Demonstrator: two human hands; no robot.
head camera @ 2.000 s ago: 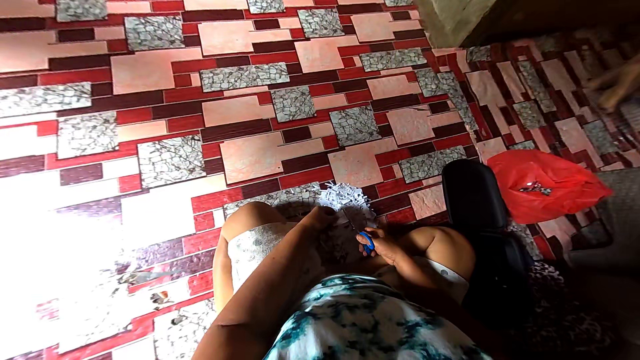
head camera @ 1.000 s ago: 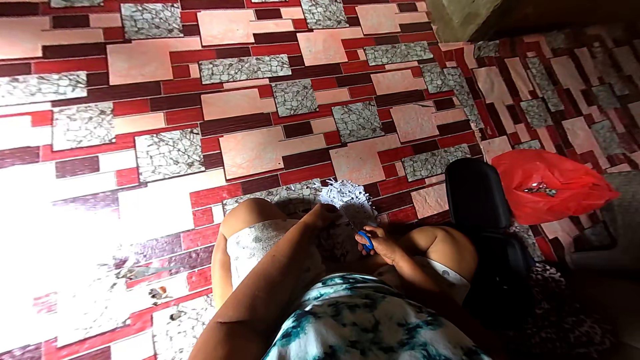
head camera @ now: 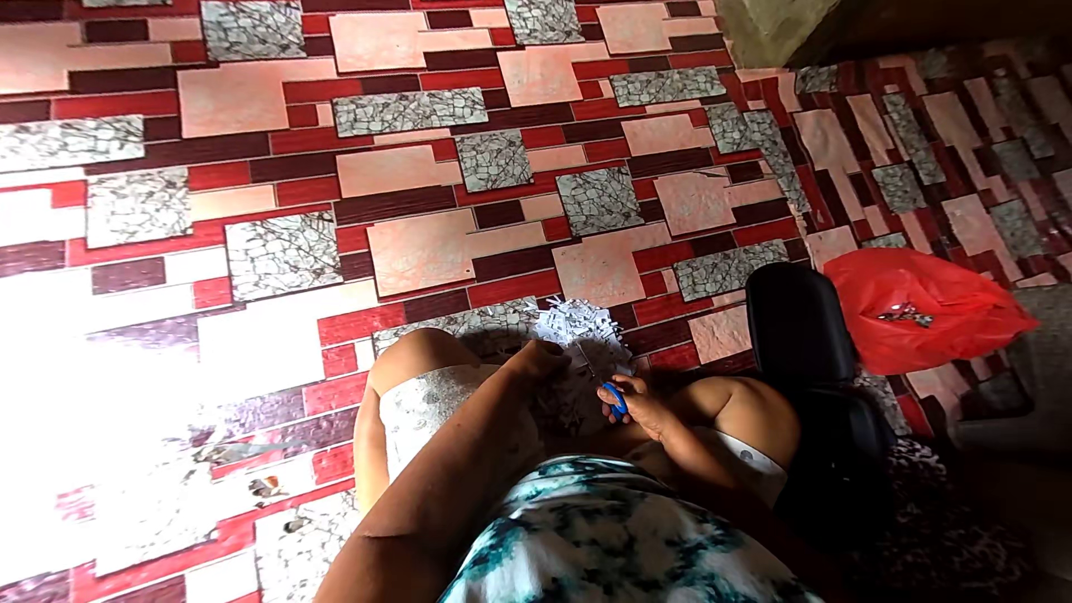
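Note:
My right hand [head camera: 634, 405] grips the blue handles of a pair of scissors [head camera: 615, 402], whose thin blades point up and left toward a heap of small white paper strips [head camera: 578, 325]. The heap lies on the patterned floor between my knees. My left hand [head camera: 540, 360] is at the heap's lower left edge, its fingers bent and dark in shadow; whether it holds a piece of paper cannot be made out. More pale scraps show dimly in the shade between my legs.
Right of my knee stands a black padded object [head camera: 800, 327], perhaps an open case. Beyond it a red plastic bag [head camera: 921, 310] holds small shiny things. A concrete base [head camera: 775, 29] is at the top right. Small debris [head camera: 265, 486] lies on the brightly lit floor at left.
A blurred hand or foot at the far right edge, there two seconds ago, is out of view. Both my hands remain in about the same place.

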